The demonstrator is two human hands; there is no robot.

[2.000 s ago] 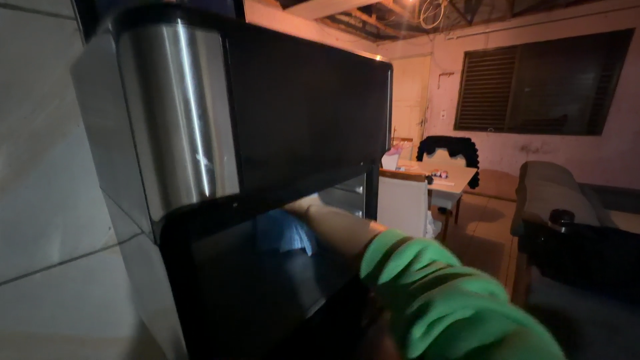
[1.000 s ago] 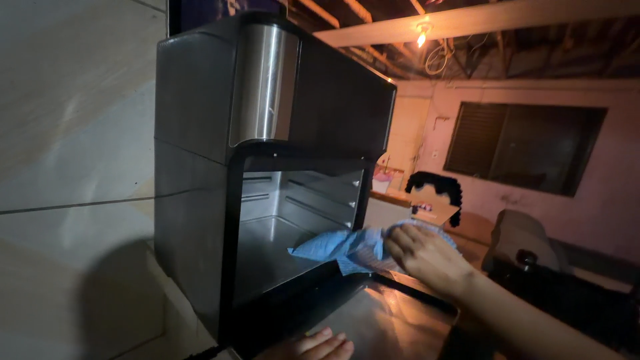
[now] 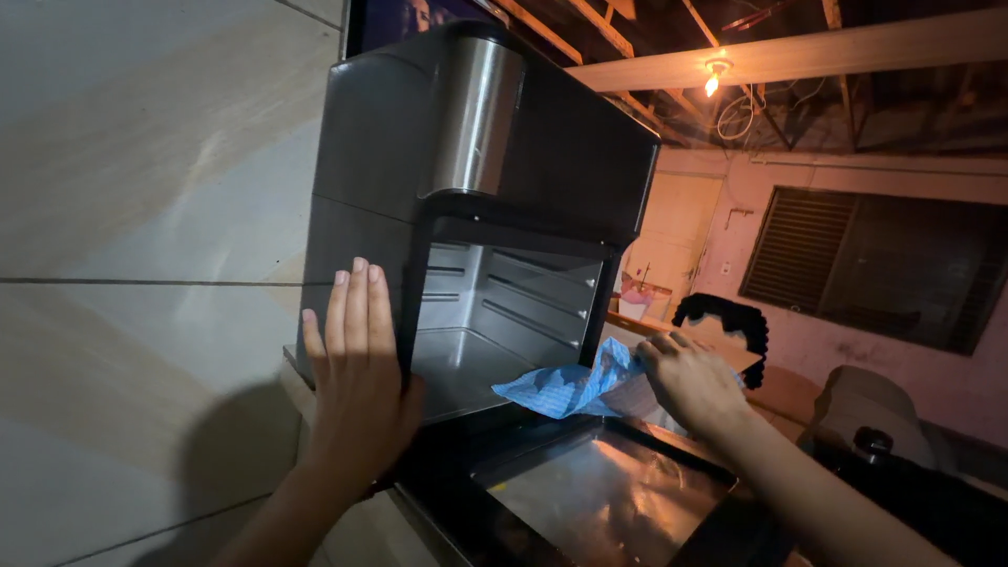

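Note:
A black air fryer oven (image 3: 551, 142) with a metallic panel stands against the tiled wall, its door (image 3: 598, 488) hanging down and its ribbed metal cavity exposed. My left hand (image 3: 358, 370) lies with fingers extended against the oven's left side, holding nothing. A blue patterned cloth (image 3: 563, 387) is gripped by my right hand (image 3: 693, 378) at the right of the opening, above the lowered door. The cloth's left corner reaches the front edge of the cavity floor. My right fingertips are partly hidden by the hand itself.
Pale tiles (image 3: 150, 189) cover the wall on the left. Behind the oven are a table (image 3: 728, 346), a chair with a black cover (image 3: 756, 335) and a grey sofa (image 3: 874, 402). A lit bulb (image 3: 713, 81) hangs from the beam.
My left hand has come up from the door area to the oven's side. Two seconds ago an arm reached into the oven; now my right hand is outside with the cloth.

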